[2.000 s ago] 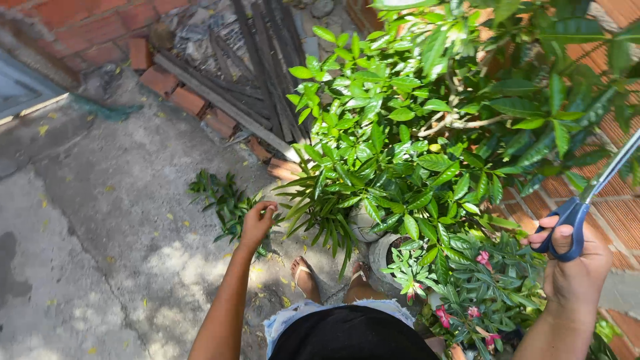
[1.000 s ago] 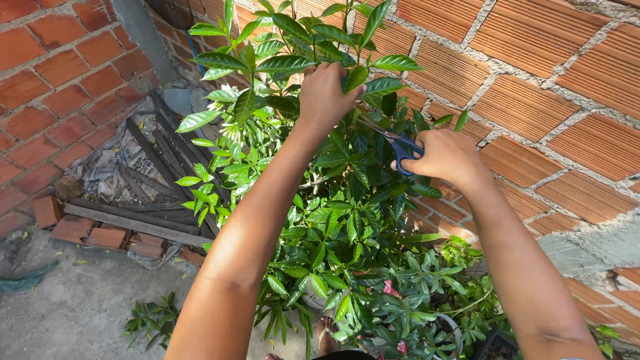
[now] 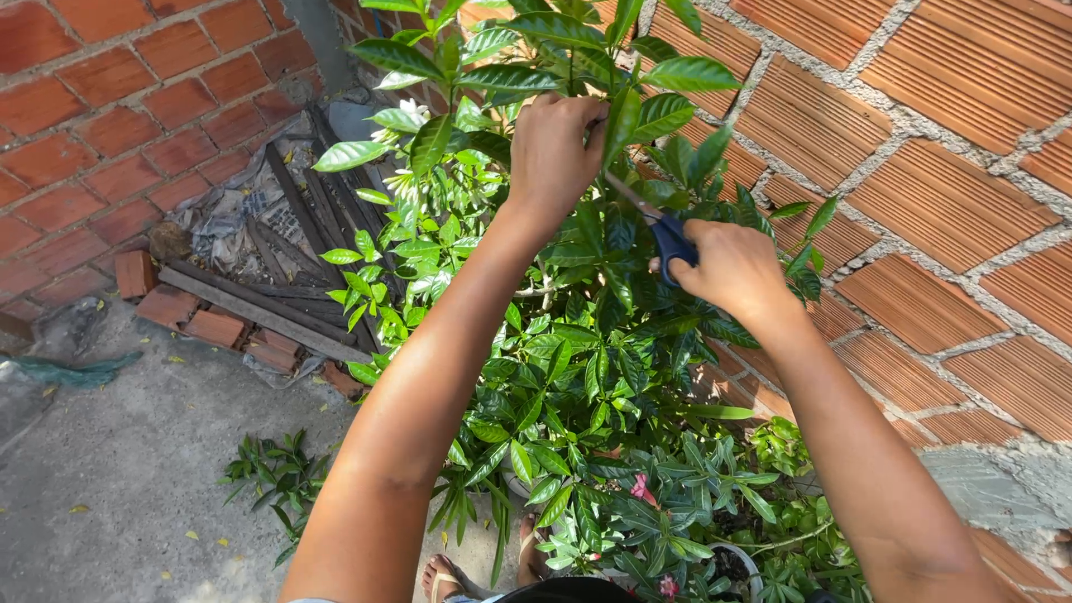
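A tall leafy shrub (image 3: 544, 360) with glossy green leaves fills the middle of the head view. Among its upper leaves, my left hand (image 3: 559, 142) has its fingers closed on a shoot, though the stem between them is mostly hidden. My right hand (image 3: 733, 264) grips blue-handled scissors (image 3: 667, 243), lower and to the right. The scissors' metal blades point up and left into the foliage just below my left hand; their tips are partly covered by leaves.
A brick wall (image 3: 930, 193) rises close on the right. Wooden boards (image 3: 260, 310) and loose bricks (image 3: 216, 328) lie in the left corner. Cut leafy branches (image 3: 276, 481) rest on the concrete floor. A pot (image 3: 737, 565) and pink flowers (image 3: 643, 490) are near my feet.
Two seconds ago my hands were apart and low, the left one over the floor; both have come to the upper shrub. Since one second ago they have stayed close to the same shoots.
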